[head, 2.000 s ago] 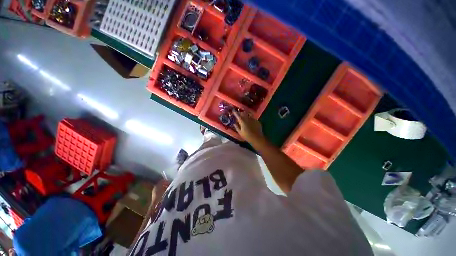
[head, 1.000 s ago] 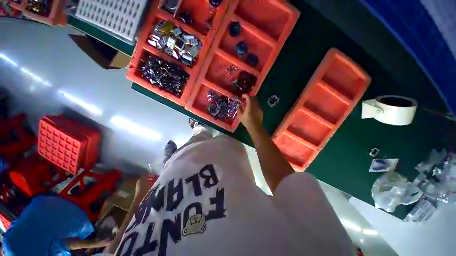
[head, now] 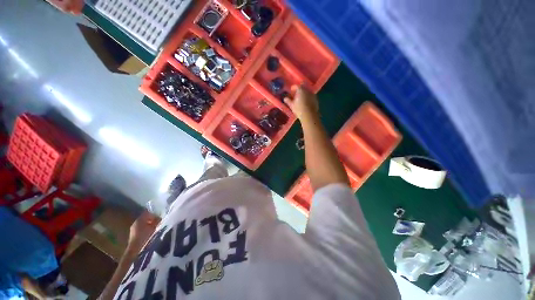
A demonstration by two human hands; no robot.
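My right hand [head: 303, 104] is over the near row of a red compartment tray [head: 262, 62], its fingertips beside dark round parts [head: 276, 86]. I cannot tell whether it pinches one. The end bay of that row holds dark rings and small parts [head: 249, 142]; the bay between holds dark brown parts [head: 271, 119]. The other row holds black parts [head: 180, 94] and silver and white pieces [head: 205, 63]. My left hand [head: 142, 227] is low at the left beside my shirt, closed on what looks like a clear plastic bag [head: 154, 207], partly blurred.
Another red tray [head: 363, 140] lies right of my forearm on the green bench [head: 375, 202]. A tape roll [head: 419, 171], clear bags [head: 419, 258] and a white perforated tray [head: 146, 20] are also there. Red crates [head: 44, 152], a cardboard box [head: 97, 252] and a person in blue [head: 23, 249] are at the left.
My right hand has moved from the end bay up along the row to the dark round parts. My left hand has come into view. The view has shifted.
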